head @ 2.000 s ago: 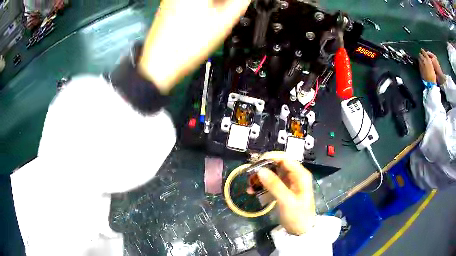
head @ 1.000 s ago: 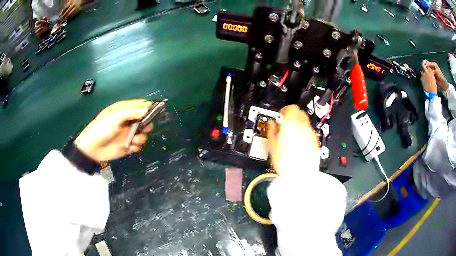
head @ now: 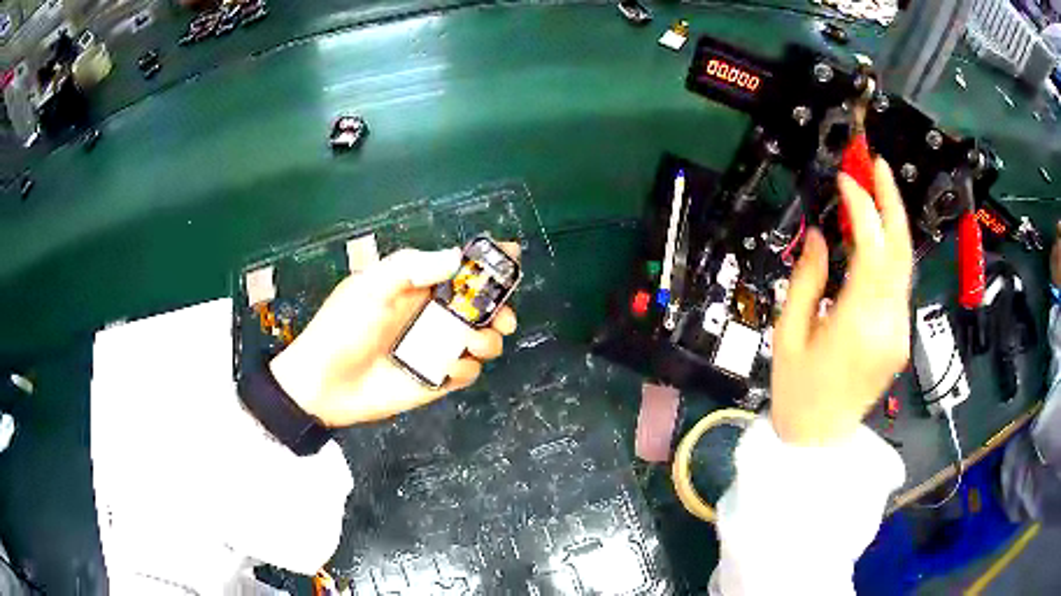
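My left hand (head: 378,332) holds a small black device housing (head: 483,282) with orange flex inside; a whitish square display module (head: 432,342) hangs out from it across my fingers. My right hand (head: 844,309) is raised over the black two-station fixture (head: 803,99), with its fingers at the red toggle clamp handle (head: 856,175); whether they close on it is hard to tell. A unit with a white square (head: 738,347) lies in the fixture's near nest. The other nest is hidden behind my right hand. The second red handle (head: 972,259) points down.
A clear blister tray (head: 535,466) with display modules (head: 363,252) lies under and beside my left hand. A tape roll (head: 689,466), pink pad (head: 657,421) and pen-like tool (head: 674,239) are near the fixture. A white power strip (head: 940,355) is at right; another housing (head: 348,132) lies behind.
The view has swung left. My left hand has turned its housing face up, showing the display module. My right hand has moved up from the fixture nest to the red clamp handle.
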